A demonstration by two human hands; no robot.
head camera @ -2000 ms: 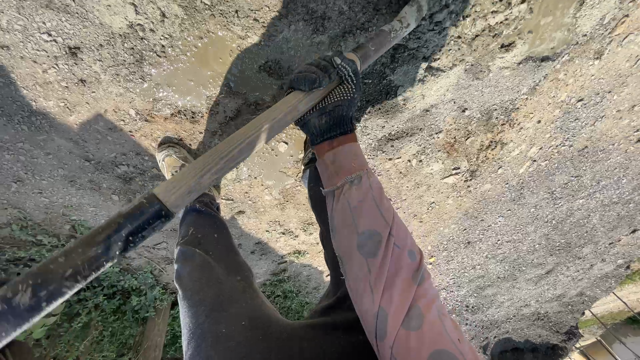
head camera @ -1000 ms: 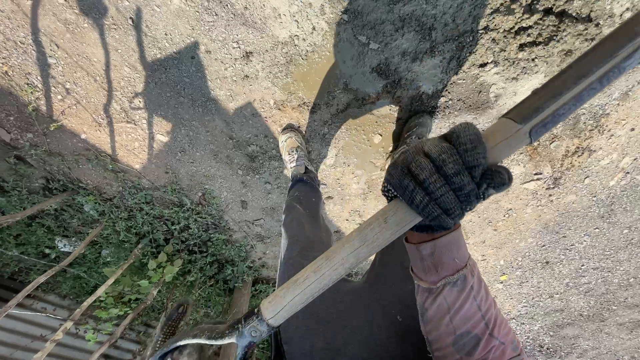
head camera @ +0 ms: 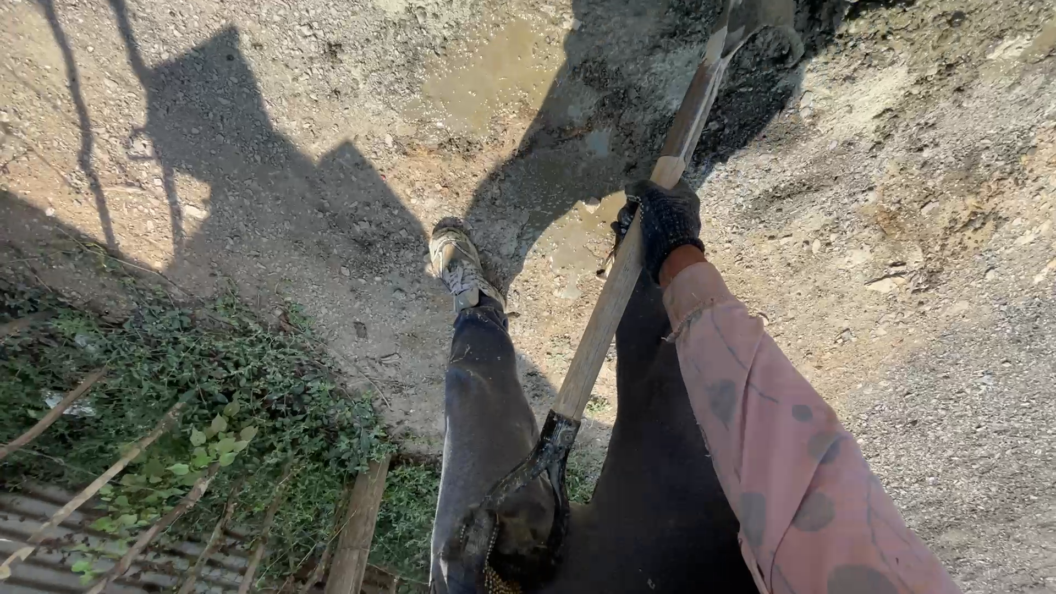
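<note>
A shovel (head camera: 606, 318) with a wooden shaft and a dark D-shaped handle slants from my lap up to the top right. My right hand (head camera: 667, 224), in a dark dotted knit glove, is closed around the shaft just below its metal socket. At the bottom, my left hand (head camera: 502, 569), in a dark glove with yellow dots, is at the D-handle; the handle and shadow hide much of it. The blade lies at the top edge, partly out of view, over dark wet ground (head camera: 747, 99).
My left shoe (head camera: 458, 260) stands on gravelly ground. A shallow puddle (head camera: 492, 76) lies above it. Green weeds (head camera: 239, 379), thin sticks (head camera: 99, 487), a wooden post (head camera: 357, 528) and corrugated metal sheeting (head camera: 41, 536) are at the lower left.
The shovel has swung from pointing up to the right to a steeper slant, and its blade now shows at the top. My right hand stays on the shaft. The view has shifted.
</note>
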